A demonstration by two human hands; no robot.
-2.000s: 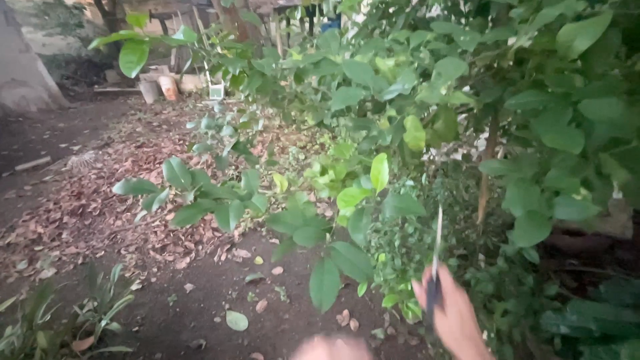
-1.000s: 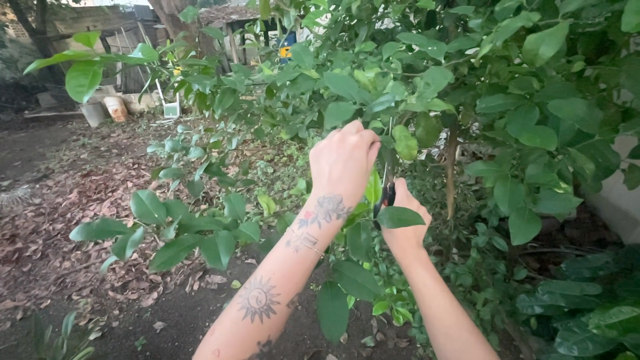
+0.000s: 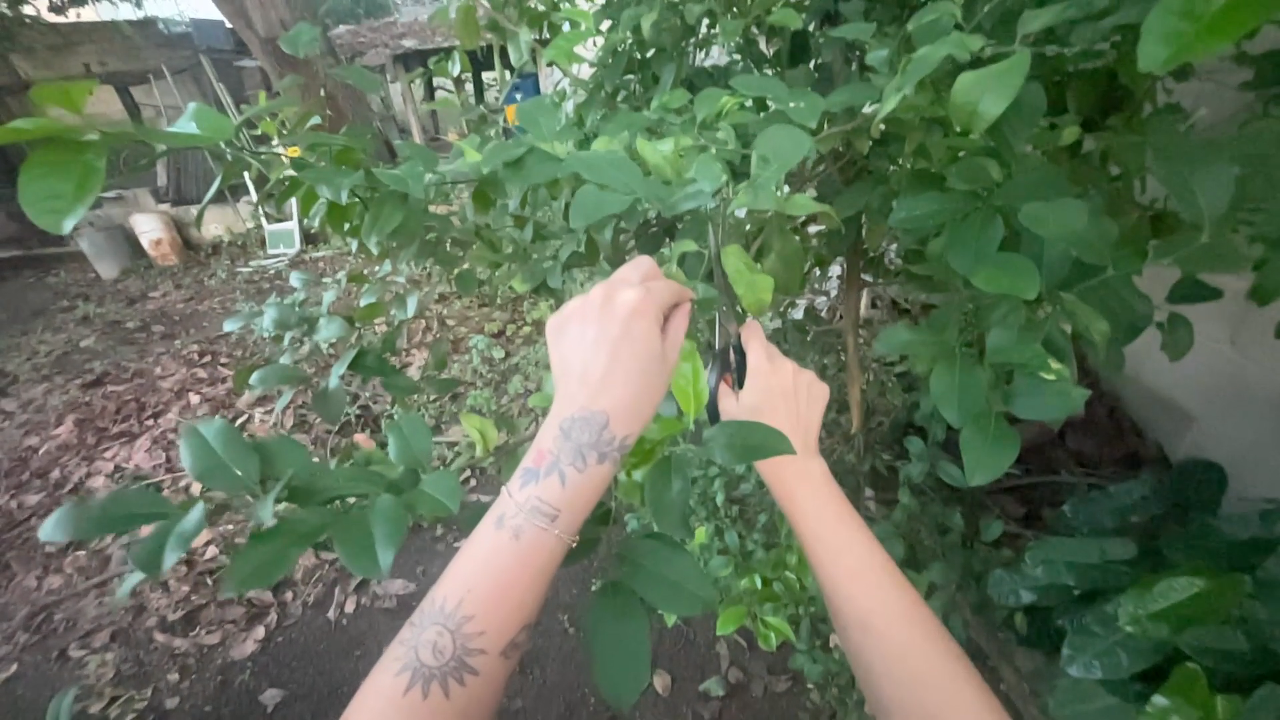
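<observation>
My right hand (image 3: 780,392) grips the dark handles of a pair of scissors (image 3: 722,365), whose blades point up among the leaves of a leafy shrub (image 3: 610,185). Just left of the blades, my left hand (image 3: 622,335) has its fingers closed and pinched together at the foliage. What lies between those fingertips is hidden, so a hold on a stem cannot be told. A yellow-green leaf (image 3: 748,280) hangs right beside the blades. One dark green leaf (image 3: 748,442) overlaps my right wrist.
A leafy branch (image 3: 290,495) reaches out at the lower left above dry fallen leaves (image 3: 70,420). Buckets (image 3: 157,238) and a tree trunk (image 3: 300,70) stand farther back. A pale wall (image 3: 1200,380) is at the right, and a thin brown stem (image 3: 853,340) rises behind my right hand.
My left hand has risen from the bottom edge to the foliage beside the scissors. The scissors, in my right hand, are now up among the leaves. The view has shifted.
</observation>
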